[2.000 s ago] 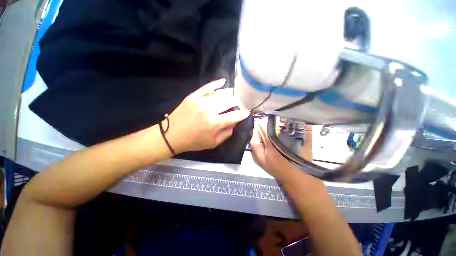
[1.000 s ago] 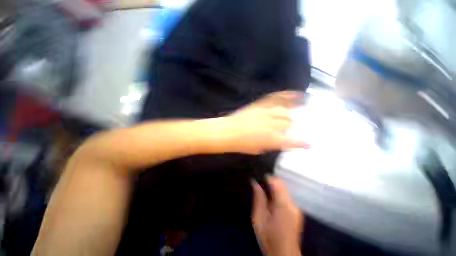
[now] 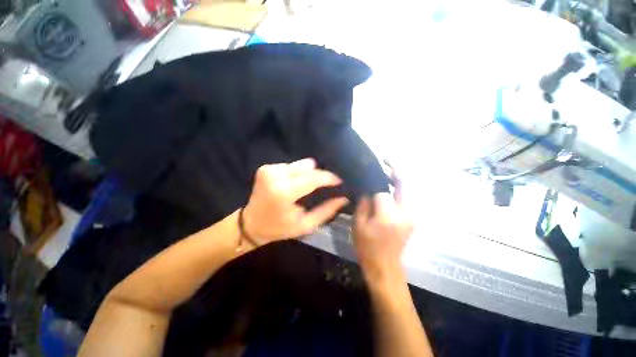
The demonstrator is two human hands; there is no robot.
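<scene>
The large black garment panel point(image 3: 230, 118) lies over the left part of the white table and hangs over its front edge at the left. My left hand point(image 3: 289, 199) is on the cloth with thumb and fingers apart; whether it pinches any cloth is unclear. My right hand point(image 3: 382, 223) is at the cloth's right edge, fingers bent, holding that edge. The white sewing machine head point(image 3: 579, 150) with a blue stripe stands to the right. Its presser foot point(image 3: 502, 192) is apart from the cloth.
Black cut pieces point(image 3: 572, 275) lie at the table's right front, beside a small blue-green tool point(image 3: 547, 209). The ruler strip point(image 3: 481, 277) runs along the front edge. A blue crate point(image 3: 59, 335) with black cloth is at the lower left. A grey box point(image 3: 59, 38) is at the upper left.
The view has turned left. The black cloth has come away from the needle and now lies left of the machine. My right hand has left the needle area and now holds the cloth's edge.
</scene>
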